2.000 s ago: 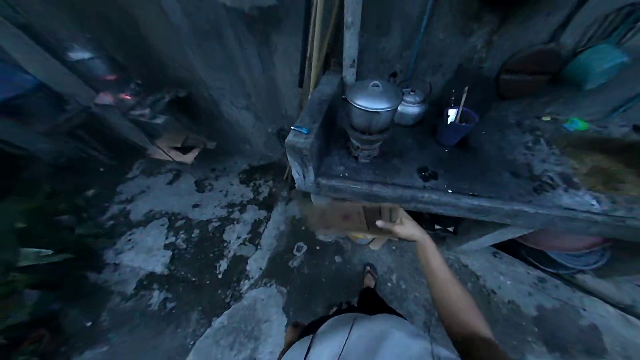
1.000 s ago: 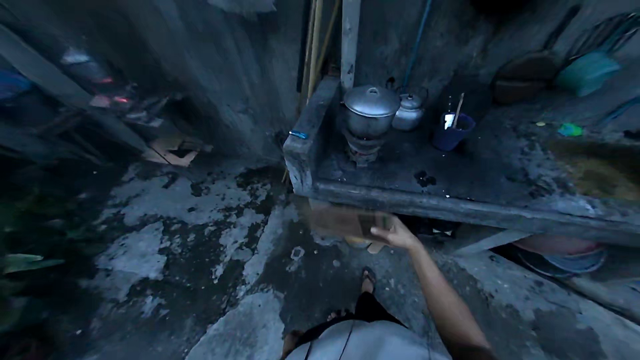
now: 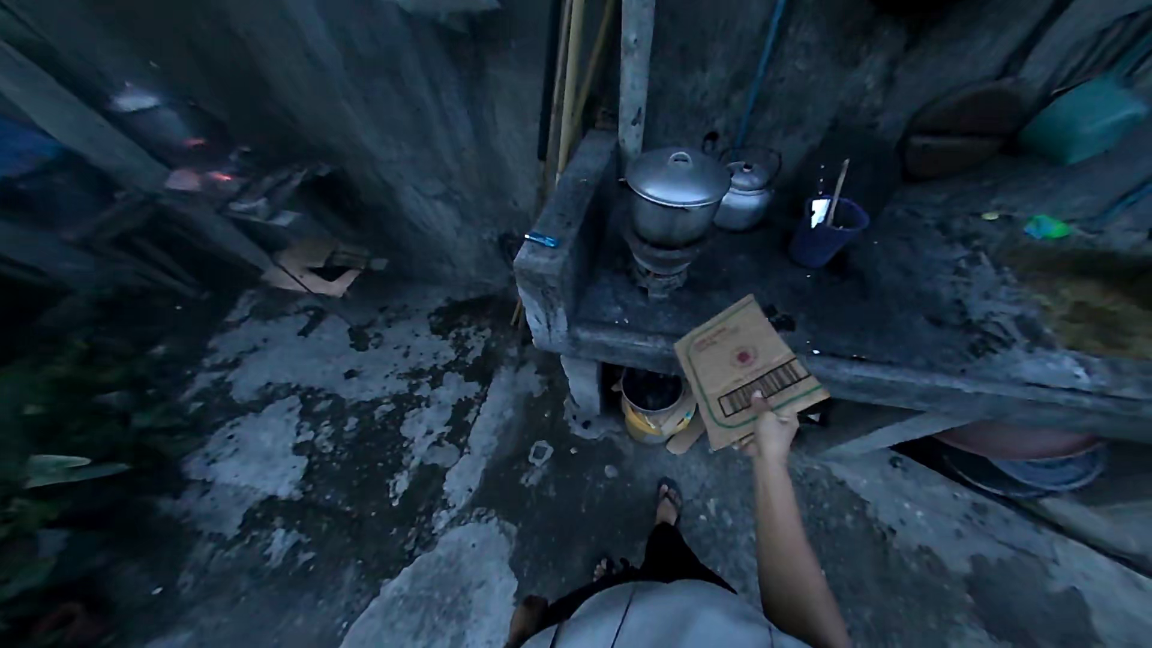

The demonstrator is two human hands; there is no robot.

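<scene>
My right hand (image 3: 772, 430) grips the lower edge of a flat piece of printed cardboard (image 3: 740, 364), with its broad face in view and its top overlapping the counter's front edge. Beyond it on the concrete counter, a lidded metal pot (image 3: 675, 200) sits on a small stove (image 3: 661, 268). A metal kettle (image 3: 745, 196) stands right behind the pot. Farther right is a dark blue plastic container (image 3: 828, 232) with a stick in it. Low at the bottom, beside my clothing, a small part of my left hand (image 3: 527, 619) shows; its fingers cannot be made out.
A blue lighter-like object (image 3: 542, 239) lies on the raised concrete ledge. Under the counter stand a bucket with dark contents (image 3: 650, 405) and, farther right, stacked basins (image 3: 1026, 450). Torn cardboard (image 3: 317, 270) lies by the left wall, near glowing embers (image 3: 216, 176). The concrete floor has dark patches.
The cardboard, a blurred slanting strip below the counter edge in both earlier frames, has been raised and turned, so its printed face shows. My right hand has moved slightly right and down.
</scene>
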